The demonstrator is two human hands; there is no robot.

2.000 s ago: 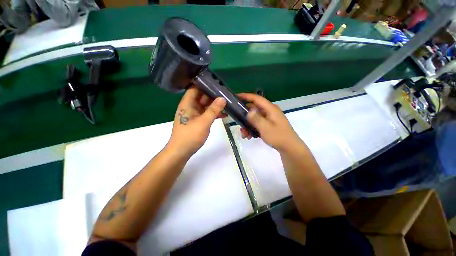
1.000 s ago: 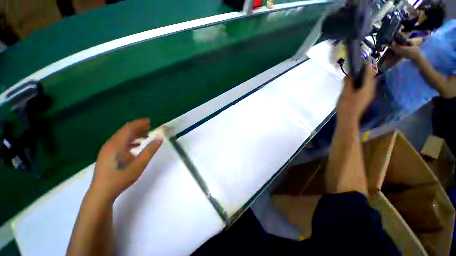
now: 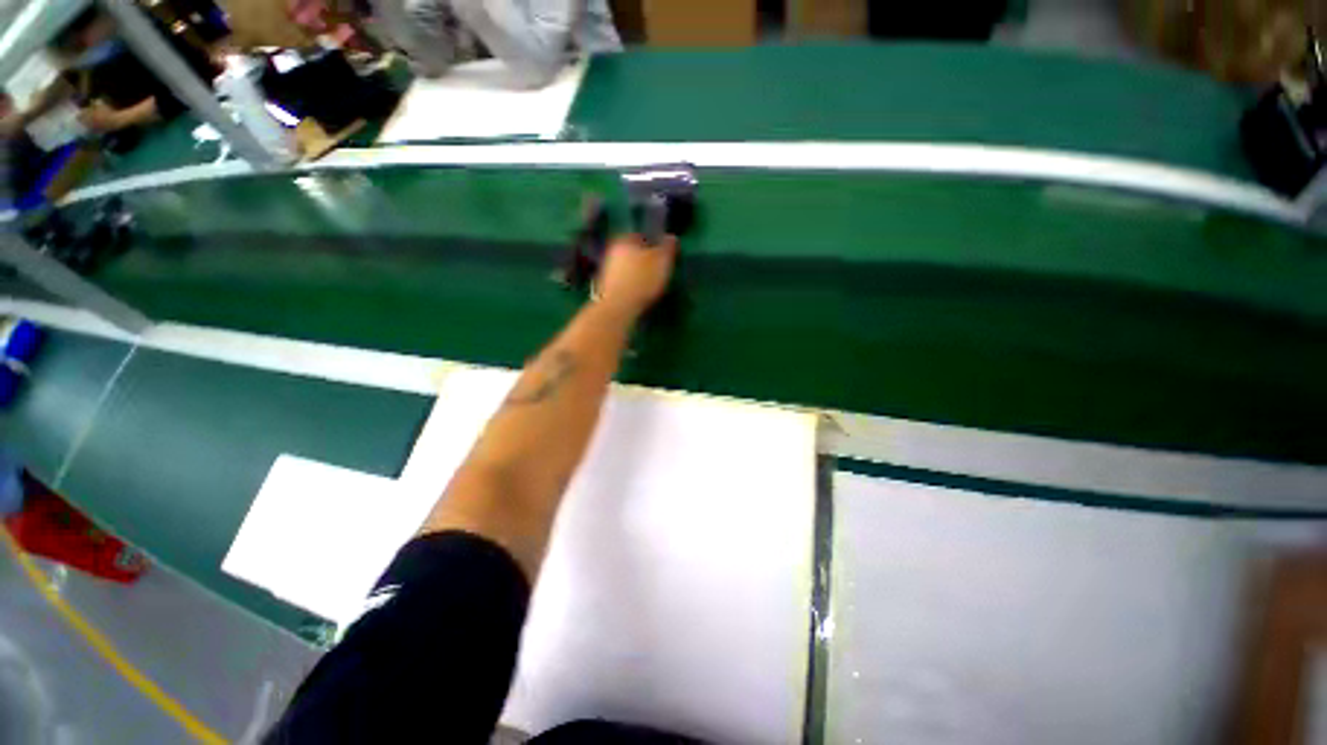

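Note:
A dark hair dryer (image 3: pixel 665 186) lies on the green conveyor belt, its barrel near the far white rail. My left hand (image 3: pixel 635 272) reaches over the belt and is closed around its handle. A dark cord bundle (image 3: pixel 587 245) lies just left of the handle. The large white mat (image 3: pixel 684 539) lies on the bench below my outstretched arm. My right hand is out of the picture.
A smaller white sheet (image 3: pixel 313 531) lies at the left. Several dark items (image 3: pixel 88 233) are on the belt at far left. A metal post (image 3: pixel 73 277) stands left. People are across the belt. A blurred brown shape (image 3: pixel 1288 655) is at lower right.
The view has swung left. The dryer that my right hand held up at the right is out of view. My left hand has moved from over the mat to the dryer on the belt and taken hold.

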